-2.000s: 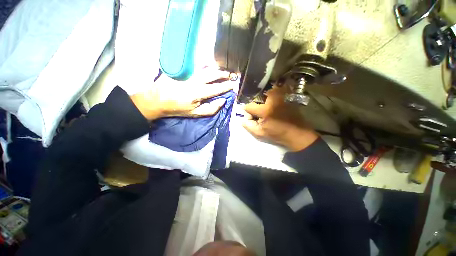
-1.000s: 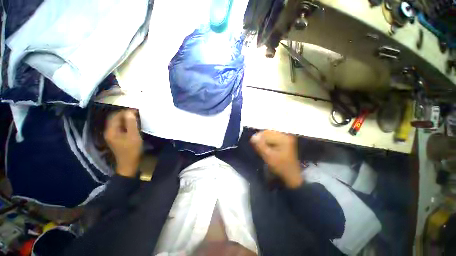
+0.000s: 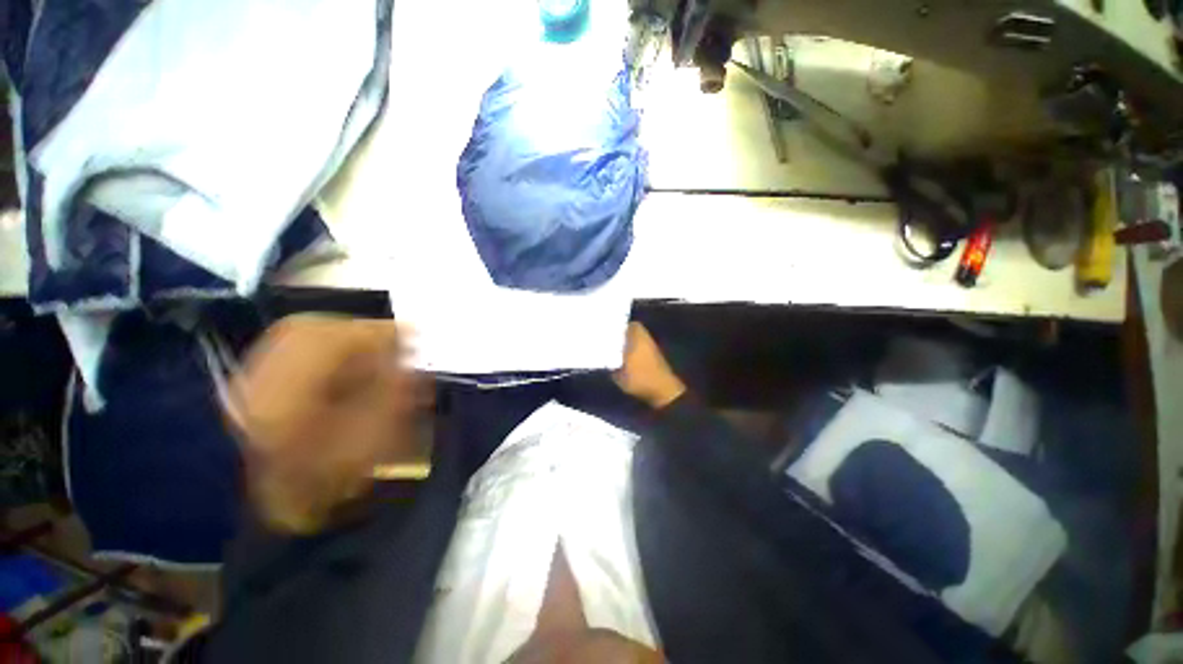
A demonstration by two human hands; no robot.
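The shiny navy shell fabric [image 3: 551,208] lies bunched on the machine table, left of the needle area. The white lining [image 3: 513,331] extends from it over the table's front edge. My right hand [image 3: 653,366] is at the lining's lower right corner and pinches its edge; some of its fingers are hidden behind the cloth. My left hand [image 3: 331,409] is heavily blurred, beside the lining's lower left corner. Whether it touches the cloth cannot be told.
The sewing machine [image 3: 895,59] crosses the top right. Black-handled scissors [image 3: 932,234], a red cutter [image 3: 974,253] and a yellow handle [image 3: 1098,240] lie on the table's right. Pale and navy pieces [image 3: 221,117] are heaped left. A cut panel bundle [image 3: 1005,519] is low right.
Both hands have left the needle area; my right hand has come to the lining's corner and my left hand moved near its left side. The navy strip along the right edge no longer shows.
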